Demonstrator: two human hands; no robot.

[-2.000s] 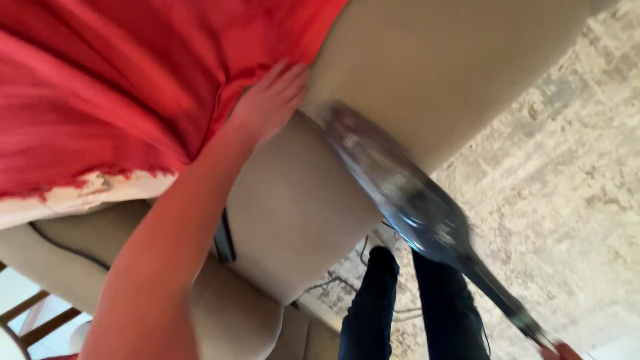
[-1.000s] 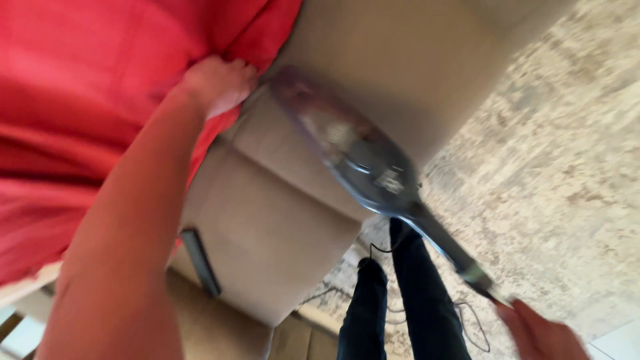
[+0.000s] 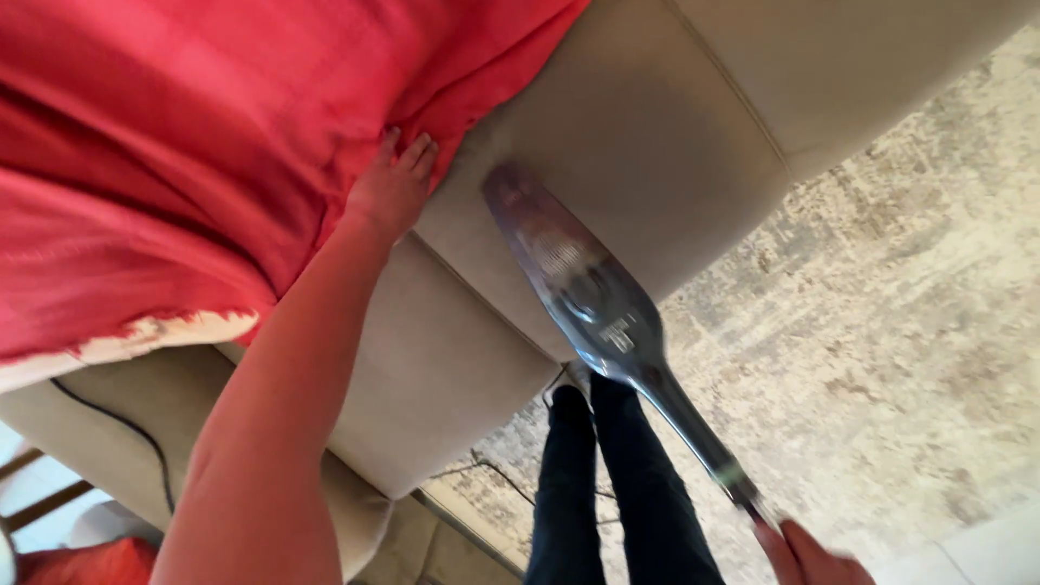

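My left hand [image 3: 394, 183] presses on the edge of a red cloth cover [image 3: 187, 138] spread over a beige sofa [image 3: 642, 138]; its fingers are slightly spread, and whether they pinch the fabric is hard to tell. At the lower right, my right hand [image 3: 812, 556] grips the end of a dark handheld vacuum cleaner [image 3: 605, 301], partly cut off by the frame. The vacuum's translucent nozzle points up and left, over the sofa seat close to the cloth's edge. Whether the nozzle touches the seat is unclear.
A mottled rug [image 3: 877, 325] lies along the sofa's right side. My legs in dark trousers [image 3: 650, 487] stand below the vacuum. One black cord [image 3: 122, 418] crosses the sofa at lower left, and another [image 3: 504, 475] runs over the floor near my feet.
The left hand has shifted along the cloth's edge, its fingers now more extended. A dark narrow object on the sofa, seen earlier beside my left forearm, is out of sight.
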